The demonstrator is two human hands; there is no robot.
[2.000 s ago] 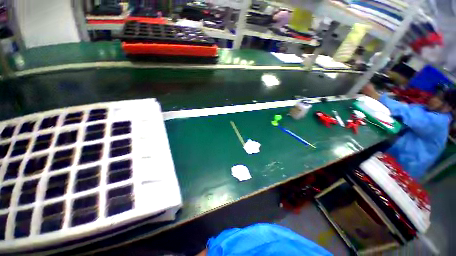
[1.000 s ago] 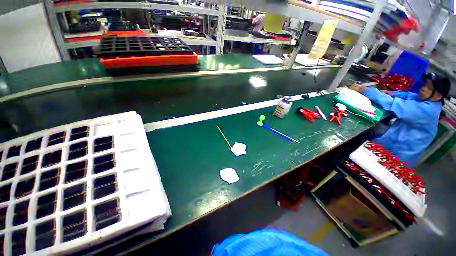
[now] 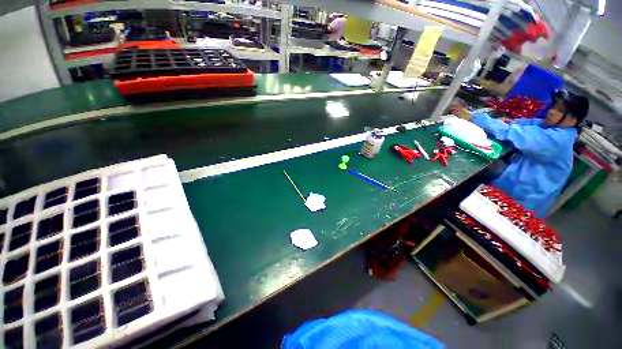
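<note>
Neither of my hands is in view. Only a blue sleeve or smock part (image 3: pixel 361 332) shows at the bottom edge. A white blister tray (image 3: pixel 179 240) lies at the left on the green bench (image 3: pixel 262 276). Dark pieces sit in most of its pockets; the pockets along its right side hold none. Two white wipes, an upper one (image 3: pixel 315 202) and a lower one (image 3: pixel 303 238), lie right of the tray. A thin yellowish stick (image 3: pixel 294 185) touches or nearly touches the upper wipe. A blue stick (image 3: pixel 372 180) lies further right.
Behind are a small bottle (image 3: pixel 372 144), a green item (image 3: pixel 344 162), red-handled pliers (image 3: pixel 406 153) and a green basket (image 3: pixel 470 140). A person in blue (image 3: pixel 535 160) works at the right beside a box stand (image 3: pixel 477 272). Orange and black trays (image 3: pixel 184 82) stand across the dark belt (image 3: pixel 225 126).
The view has shifted, so the bench things appear further left. The tray and small bench items keep their arrangement. The blue sleeve or smock part stays at the bottom edge.
</note>
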